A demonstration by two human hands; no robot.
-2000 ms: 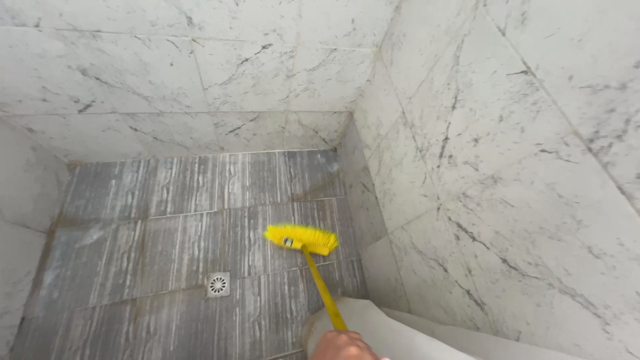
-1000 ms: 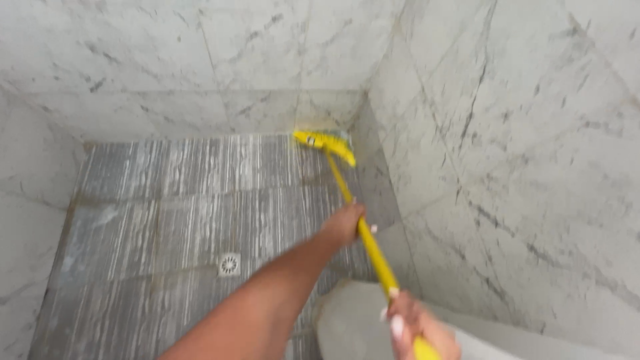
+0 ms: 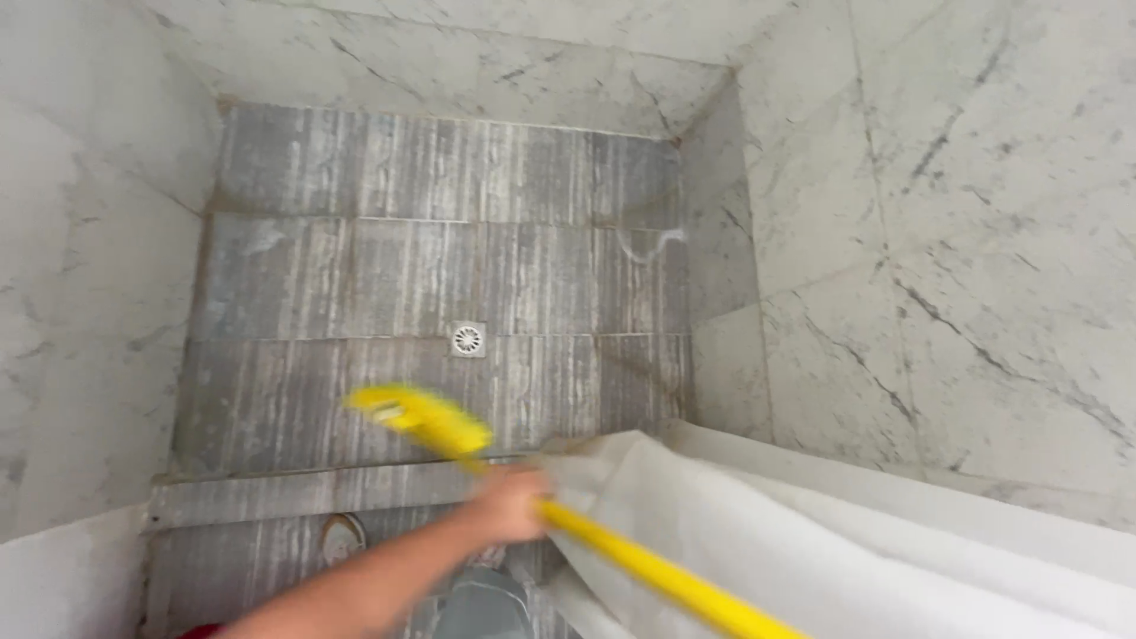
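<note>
A yellow broom head (image 3: 422,419), blurred by motion, hangs over the grey striped tile floor (image 3: 417,275), near the low curb and lower left of the drain cover (image 3: 468,339). My left hand (image 3: 515,503) is closed around the yellow broom handle (image 3: 657,572) just behind the head. The handle runs down to the right, past the bottom edge of the view. My right hand is out of the picture.
Pale marble-look walls (image 3: 887,355) border the shower floor on three sides. A white curtain (image 3: 710,524) hangs at the lower right. Outside the tiled curb (image 3: 311,488) are a shoe (image 3: 343,539) and a grey object (image 3: 485,605).
The broom head has moved from the far right corner to the near side of the floor. My left hand has come nearer with it. My right hand, on the handle a second ago, has left view.
</note>
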